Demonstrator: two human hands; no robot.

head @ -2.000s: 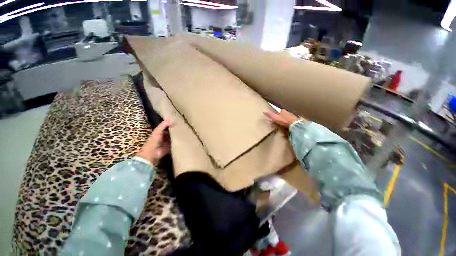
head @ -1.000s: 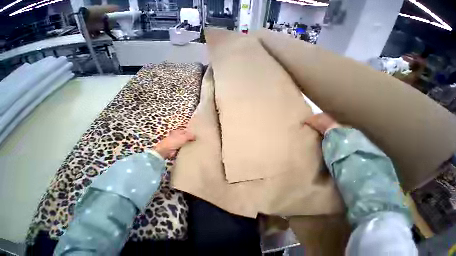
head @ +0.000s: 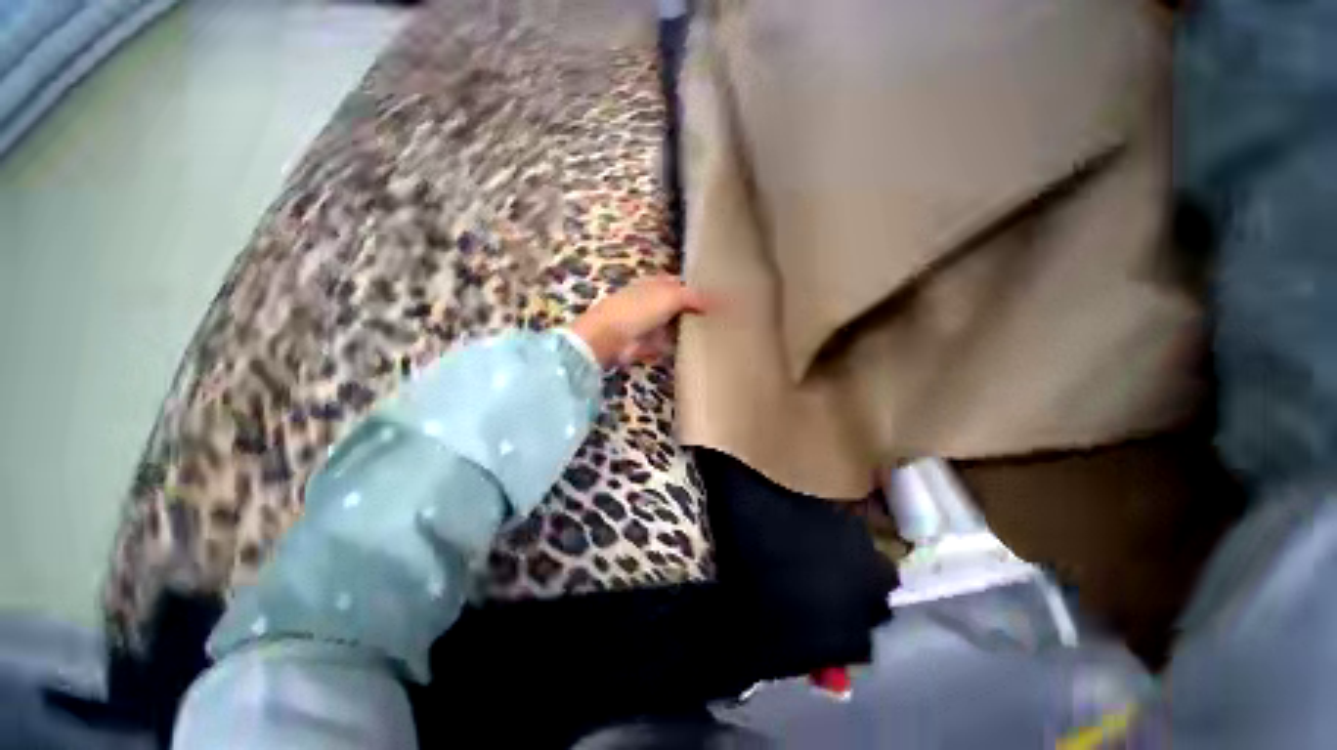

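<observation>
Brown kraft paper (head: 938, 279) lies in stiff, overlapping sheets at the centre right, with a dark fold or edge running across it. My left hand (head: 638, 318) pinches its left edge between thumb and fingers. Leopard-print fabric (head: 440, 264) lies in a broad stack to the left, under my left forearm. Black material (head: 792, 564) hangs below the paper's lower left corner. My right hand is not visible; a blurred sleeve-like shape shows at the right edge.
A pale cream table surface (head: 132, 337) is at the left, with light blue-white layered material (head: 88, 52) at its upper left corner. A white plastic-like object (head: 953, 542) stands below the paper. Grey floor with a yellow line shows at the bottom right.
The view has tipped down and closer. My left hand still holds the paper's left edge. My right hand, on the paper's right side before, has gone out of sight. The paper's top sheet looks shifted.
</observation>
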